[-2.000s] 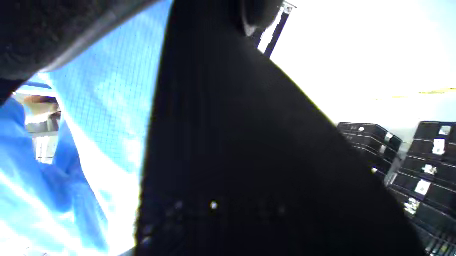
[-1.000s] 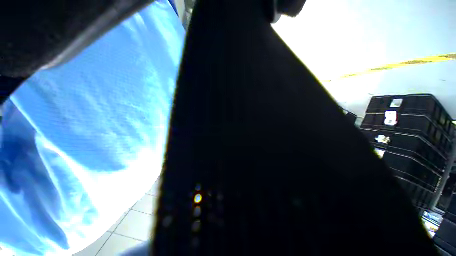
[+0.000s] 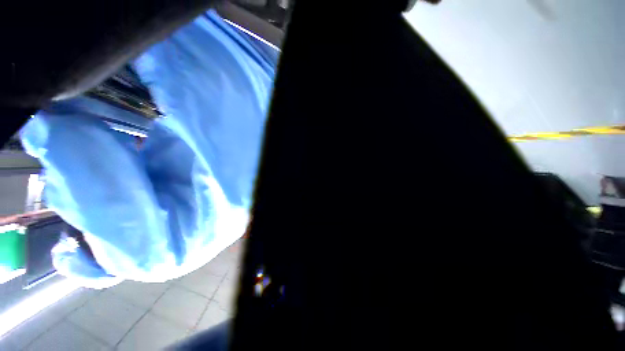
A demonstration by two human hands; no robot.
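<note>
Neither of my hands can be made out. A wide black strap [image 3: 384, 192] fills the centre and hides what lies behind it. A dark rounded pad [image 3: 75, 41] covers the upper left. Light blue smock cloth [image 3: 116, 192] hangs in folds at the left; I cannot tell whose it is. A small skin-toned patch shows at the top edge, right of the strap, too cut off to name. No held thing is visible.
Dark crates [image 3: 606, 240] stand at the right edge, partly cut off. Yellow-black tape [image 3: 569, 134] crosses the pale floor at the right. Pale floor tiles [image 3: 164, 312] show at the lower left. A green object [image 3: 11, 248] is at the left edge.
The view has shifted. The tall labelled crate stacks have left view, with other dark crates now at the right edge. The blue cloth has changed shape, and more tiles and a green object show.
</note>
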